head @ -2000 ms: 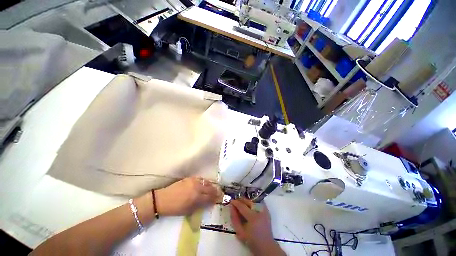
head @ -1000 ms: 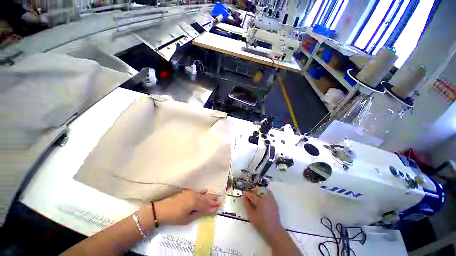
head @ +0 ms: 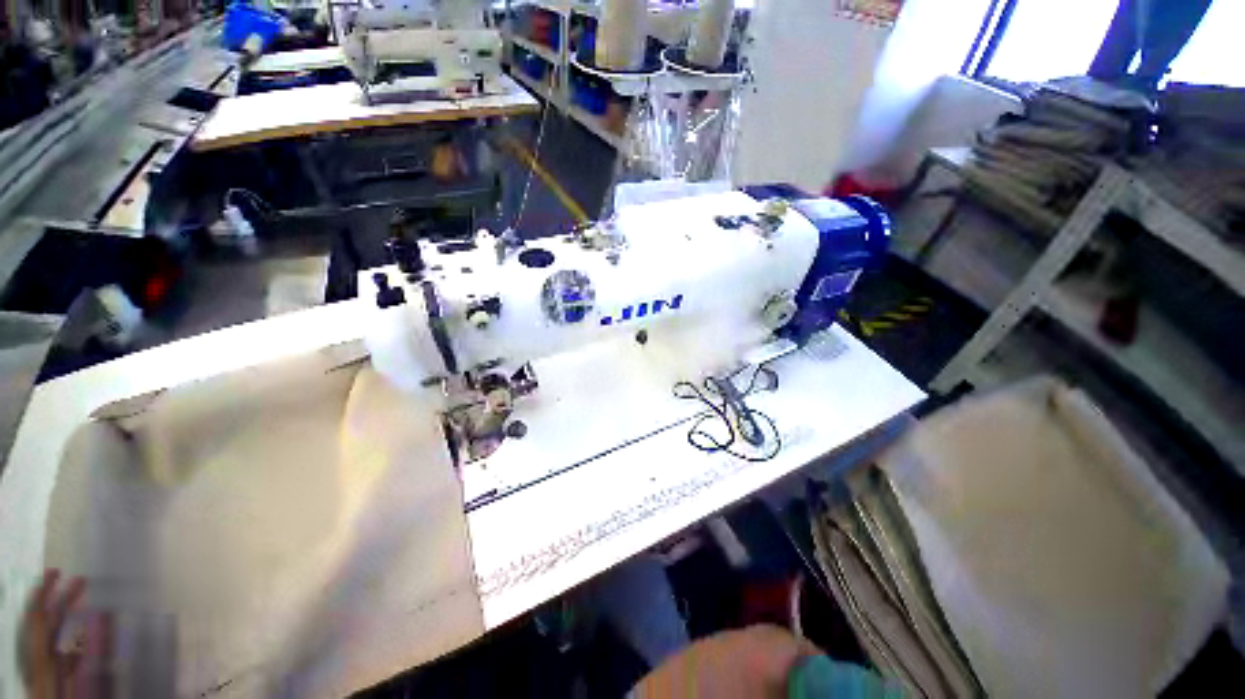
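A large beige fabric panel (head: 260, 519) lies on the white table left of the sewing machine. Its right edge runs down from the needle area (head: 485, 410) to the table's front edge. My left hand (head: 62, 635) is at the far left, blurred and cut off by the picture's edge, at the panel's left side. Its fingertips point up; I cannot tell whether they grip the cloth. My right hand is not in view. A blurred, skin-toned rounded shape with a teal part shows at the bottom edge; I cannot tell what it is.
The white machine head (head: 655, 301) has a blue motor (head: 833, 260) at its right end. Snips with black cord (head: 737, 410) lie on the table. Layered beige panels (head: 1065, 533) stand at the lower right. More stacked cloth (head: 1051, 150) is behind, near a grey shelf.
The view has swung right and down. The panel now reaches to the table's front edge. My left hand has left the needle area for the far left; my right hand has gone out of view.
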